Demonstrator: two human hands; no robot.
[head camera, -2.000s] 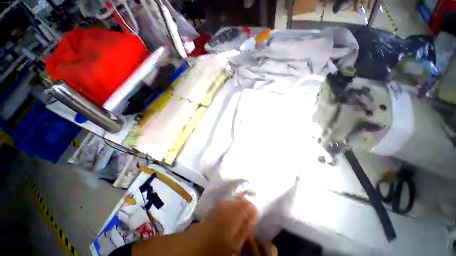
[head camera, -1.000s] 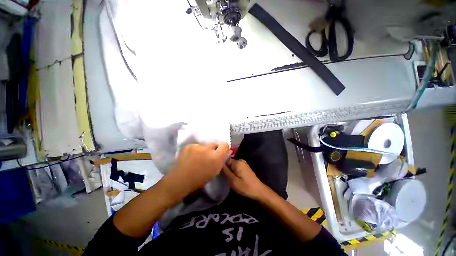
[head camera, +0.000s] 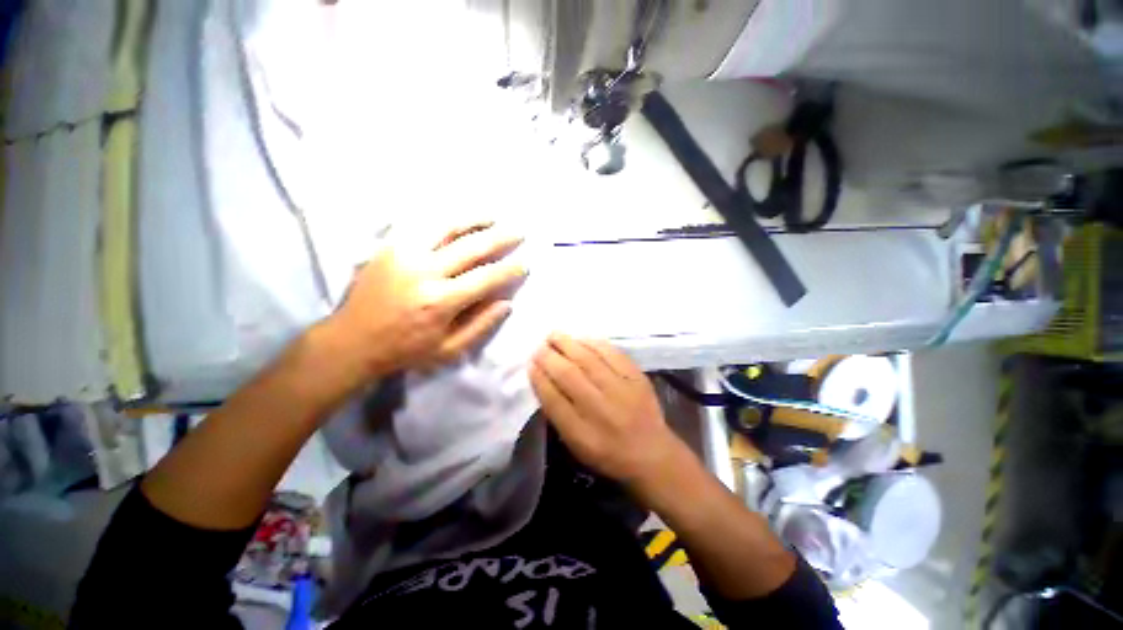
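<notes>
The pale grey garment piece (head camera: 450, 431) lies on the white table and hangs over its front edge into the lap; its upper part is washed out by the lamp. My left hand (head camera: 425, 295) lies flat on the fabric with fingers spread. My right hand (head camera: 600, 400) is at the fabric's right edge by the table edge, fingertips on the cloth; its thumb side is partly hidden. The presser foot and needle area (head camera: 603, 111) is above and right of my left hand, with no hand at it.
A black flat strip (head camera: 727, 203) and black-handled scissors (head camera: 794, 179) lie right of the needle area. A side bin (head camera: 909, 406) with a white roll (head camera: 857, 389) stands below the table at right. Pale panels with a yellow strip (head camera: 121, 234) lie at left.
The view has turned from the left side down to the lap and table front. My hands, together at the fabric edge before, are now apart, with the left higher on the cloth.
</notes>
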